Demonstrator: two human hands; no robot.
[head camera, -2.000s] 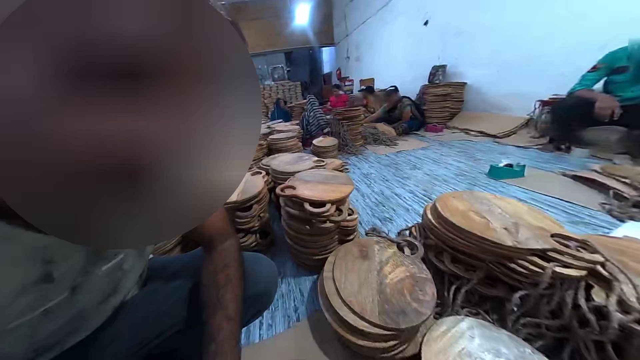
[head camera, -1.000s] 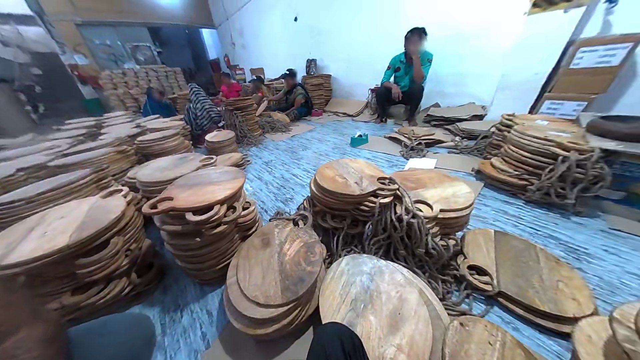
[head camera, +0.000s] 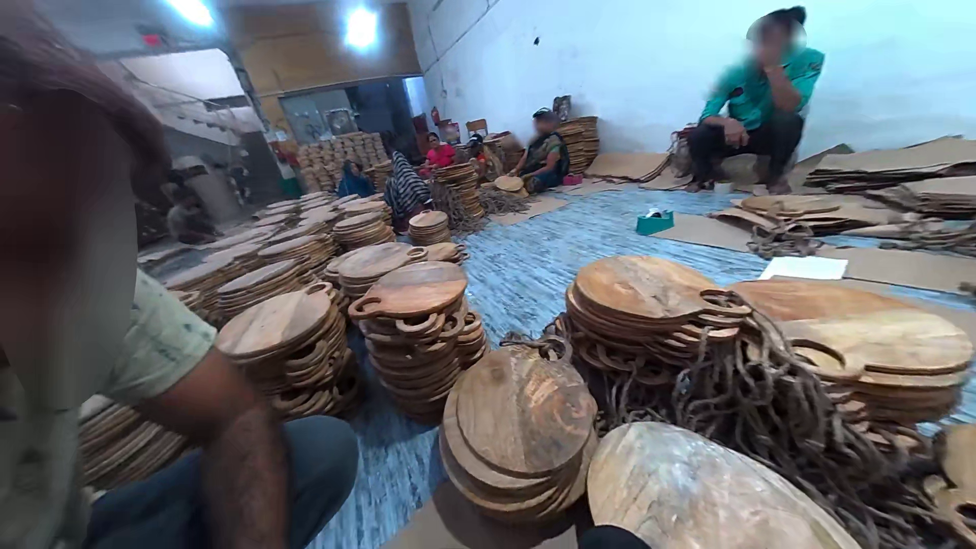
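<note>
Neither my left hand nor my right hand is in view. Just ahead, round wooden serving boards with loop handles (head camera: 526, 412) lie in a low pile on cardboard. A larger pale wooden board (head camera: 701, 488) is close to me at the bottom, beside a dark rounded shape at the frame's edge. Behind it stands a stack of round boards (head camera: 640, 286) with brown cords (head camera: 747, 404) hanging in a tangle. More handled boards (head camera: 877, 335) are stacked to the right.
A co-worker's bent arm (head camera: 244, 457) and knee are close at left, next to tall board stacks (head camera: 415, 290). A person in a teal shirt (head camera: 762, 99) sits by the wall. A green tape dispenser (head camera: 654, 222), white paper (head camera: 804, 268) and cardboard sheets (head camera: 907, 267) lie on the floor.
The view has swung right and then back left, with the near co-worker's arm and knee large at left again. The boards in front of me show no plain change.
</note>
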